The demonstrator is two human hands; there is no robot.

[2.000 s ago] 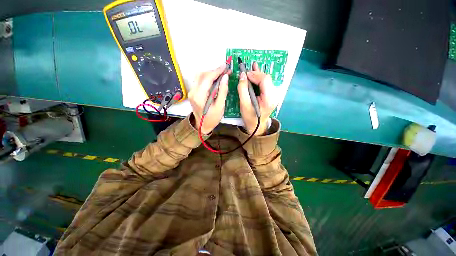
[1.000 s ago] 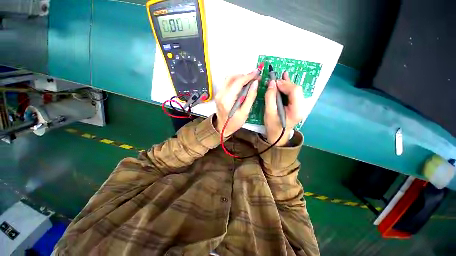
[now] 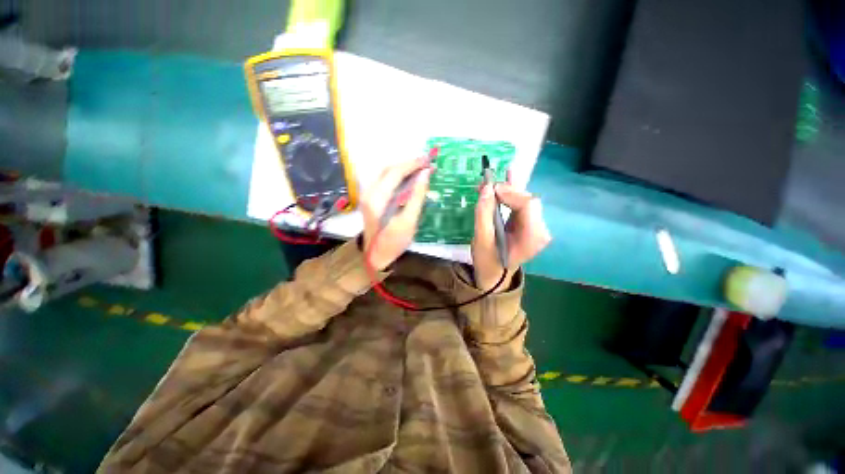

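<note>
A green printed circuit board (image 3: 450,208) lies on a white sheet (image 3: 380,102). My left hand (image 3: 394,211) holds the red test probe (image 3: 400,193), its red tip at the board's upper left. My right hand (image 3: 508,230) holds the black test probe (image 3: 501,236), its black tip over the board's upper right. Blur hides whether the tips touch the board. The yellow-rimmed multimeter (image 3: 306,139) lies left of the board; its screen is too blurred to read. The red and black wires loop below my hands.
A large black board or sheet (image 3: 699,111) lies at the right. A small white stick (image 3: 667,251) and a pale yellow-green round thing (image 3: 755,291) are on the teal bench edge (image 3: 593,245). A yellow-green strip (image 3: 315,20) runs beyond the meter.
The camera view has shifted and blurred. The black probe and my right hand have moved right, away from the red probe. The meter read "OL", then digits near zero; now it is unreadable.
</note>
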